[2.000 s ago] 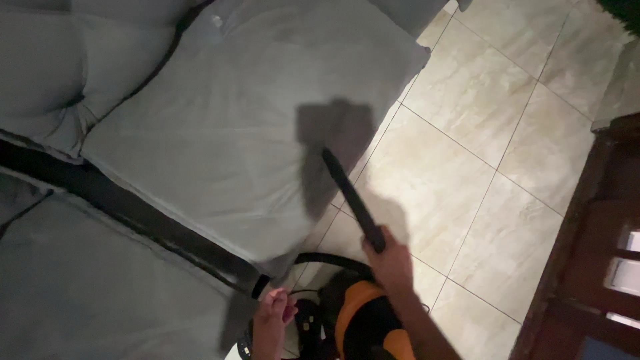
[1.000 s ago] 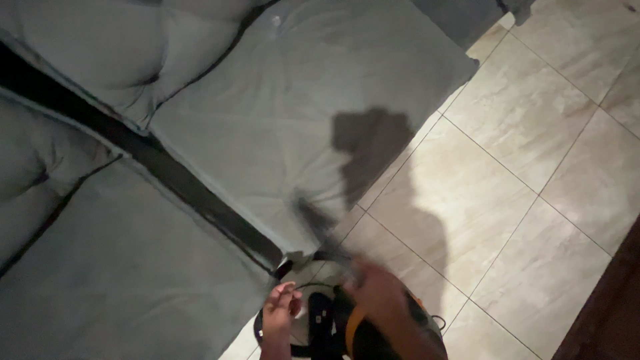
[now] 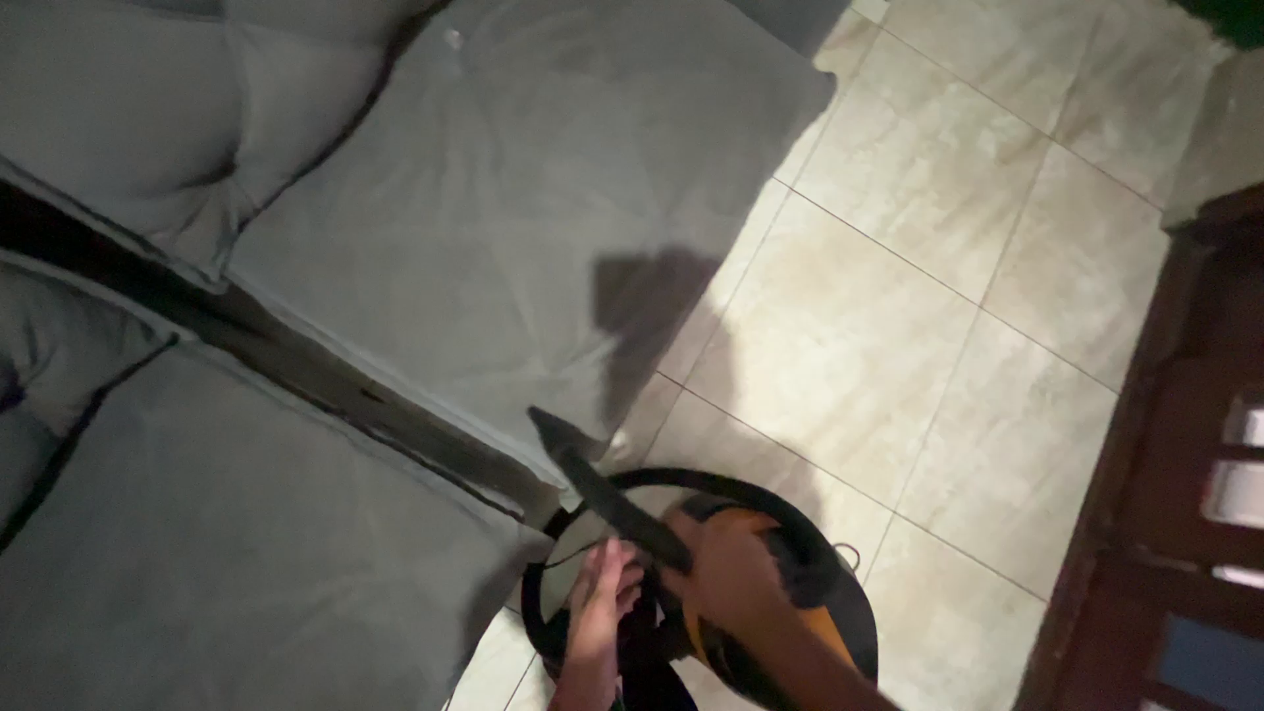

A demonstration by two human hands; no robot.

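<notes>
My right hand [image 3: 726, 573] is closed around a black vacuum crevice nozzle [image 3: 607, 494], whose narrow tip points up and left over the near corner of a grey sofa seat cushion [image 3: 474, 197]. Close to the nozzle's lower part is my left hand [image 3: 607, 578], fingers partly curled; whether it holds anything cannot be made out. Under both hands stands an orange and black canister vacuum cleaner [image 3: 820, 632], with its black hose [image 3: 731, 481] curving around the top. A dark gap [image 3: 365, 390] runs between the upper cushion and a second grey seat cushion [image 3: 296, 553].
Tufted grey back cushions [image 3: 128, 79] lie at the upper left. Light marble-look floor tiles [image 3: 869, 336] stretch along the sofa's right side. A dark brown wooden piece of furniture [image 3: 1136, 494] stands at the right edge, and something green [image 3: 1229, 20] shows in the top right corner.
My right hand has brought the nozzle down and left, from over the upper cushion to its near corner, close to my left hand. The vacuum cleaner shows more fully than two seconds ago.
</notes>
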